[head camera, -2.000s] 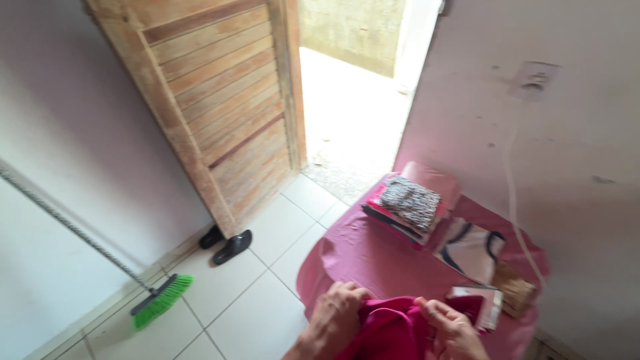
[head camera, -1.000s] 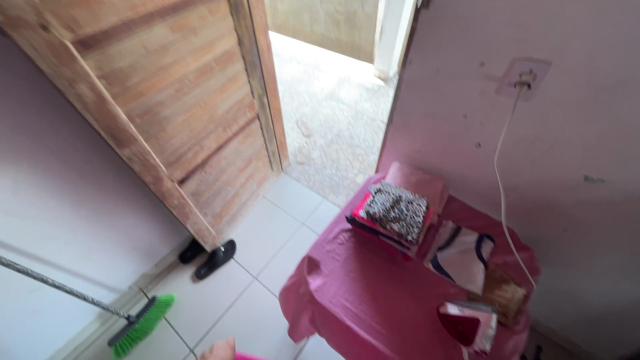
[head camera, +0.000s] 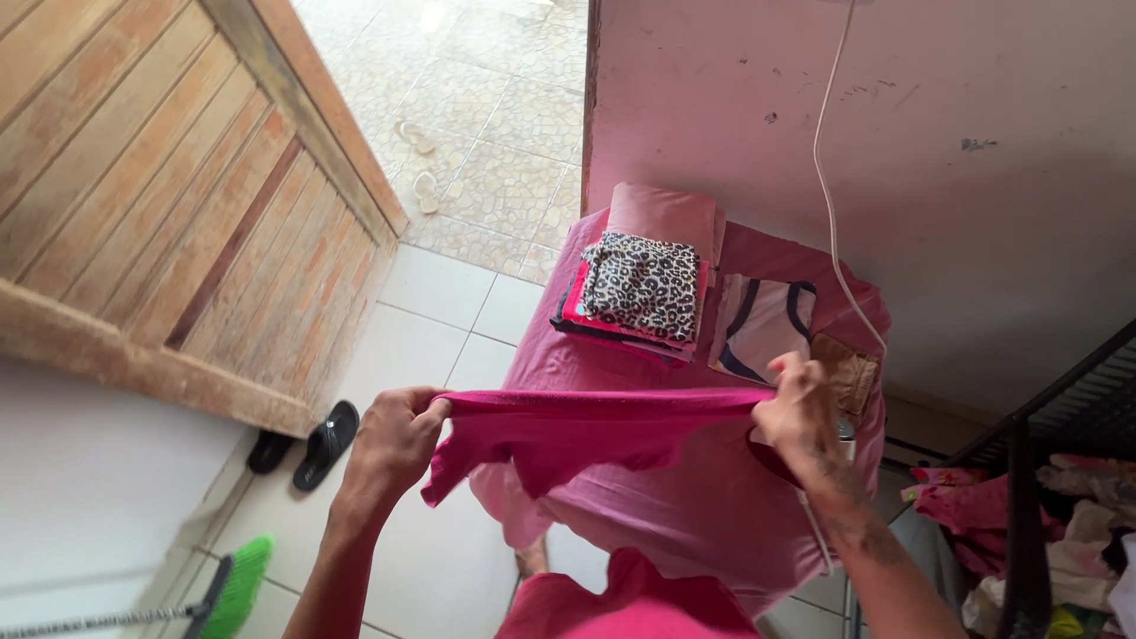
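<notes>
A bright pink cloth garment (head camera: 586,435) is stretched between my hands over the near part of a table with a pink cloth (head camera: 612,506). My left hand (head camera: 399,435) pinches its left end, and my right hand (head camera: 794,408) grips the right end. Beyond it on the table lies a stack of folded clothes with a leopard-print piece (head camera: 643,284) on top. A folded white garment with dark trim (head camera: 765,324) lies to the right of the stack, beside a folded brown cloth (head camera: 848,373). My right hand partly hides the things at the table's right side.
An open wooden door (head camera: 195,213) stands at the left, with black sandals (head camera: 326,444) by its lower edge. A green-bristled broom (head camera: 238,586) is at the lower left. A white cord (head camera: 825,169) hangs down the wall. At the right is a dark rack (head camera: 1021,532) with piled clothes.
Both hands have come back into view, now apart with the pink garment stretched between them; two seconds ago they were close together on bunched pink cloth. The view has shifted.
</notes>
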